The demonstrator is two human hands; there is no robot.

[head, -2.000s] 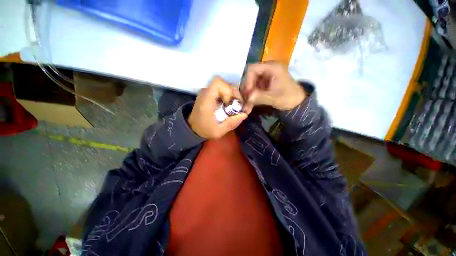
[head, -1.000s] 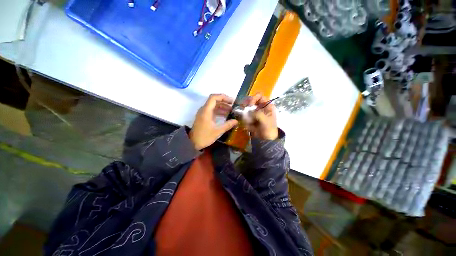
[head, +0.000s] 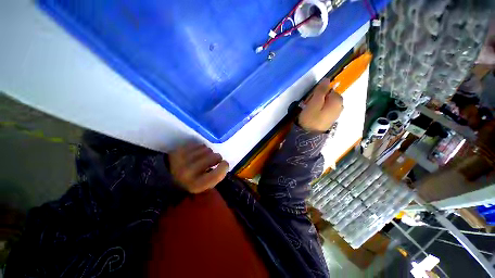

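My left hand [head: 198, 168] rests at the table's near edge by the tray corner. Its fingers are curled, the thumb is apart, and no object shows in it. My right hand [head: 321, 110] is curled over the black strip and orange tape [head: 353, 71], beside a small dark knob [head: 294, 107]. Its fingertips are partly hidden, so I cannot tell what it holds. The blue tray [head: 217, 133] lies ahead on the white sheet. In it, a white lamp base [head: 312, 28] lies on its side, with red and dark lead wires and small white connectors.
Clear blister trays are at the back [head: 418, 49] and lower right [head: 361, 198]. White housings [head: 378, 127] lie beyond the right-hand sheet. A metal frame [head: 461, 231] and a white object [head: 425, 267] show at lower right. The floor shows at lower left.
The view has turned and the tray appears larger. My hands have separated, the right reaching to the black strip. The base and wires seen at my right hand no longer show there.
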